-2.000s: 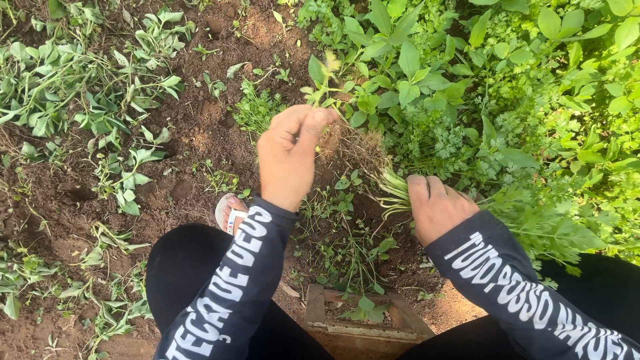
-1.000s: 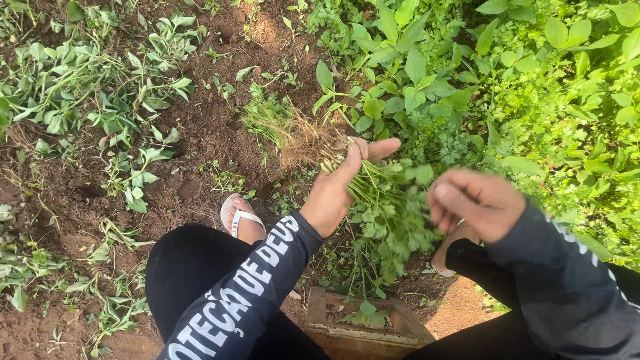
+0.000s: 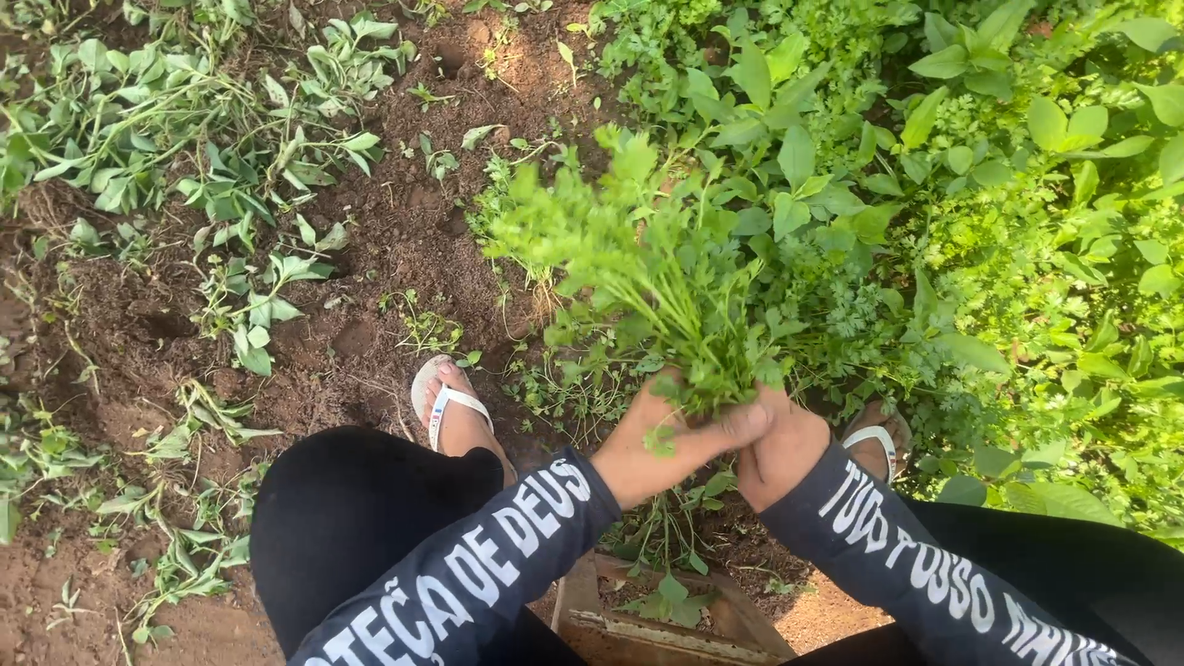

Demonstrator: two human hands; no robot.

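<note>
A bunch of leafy green herbs, parsley or cilantro [image 3: 647, 268], fans up and to the left from my two hands in the middle of the view. My left hand [image 3: 680, 439] is closed around the lower part of the bunch, its thumb lying across toward the other hand. Touching it, my right hand [image 3: 782, 439] is closed at the right side of the stems' lower end; its fingers are mostly hidden. The roots of the bunch are not visible. Just beyond the leaves, a small rooted bunch [image 3: 541, 291] lies on the soil, partly covered.
Dense herbs and broad-leaved plants [image 3: 888, 185] grow on the right. Pulled, wilting weeds [image 3: 185, 148] lie over brown soil [image 3: 370, 277] on the left. A wooden crate [image 3: 647, 634] stands between my legs. My sandalled feet [image 3: 458, 407] are on either side.
The herb bunch has turned: its leaves pointed down and right one second ago and now point up and left. My right hand, apart from it then, has come in against my left hand.
</note>
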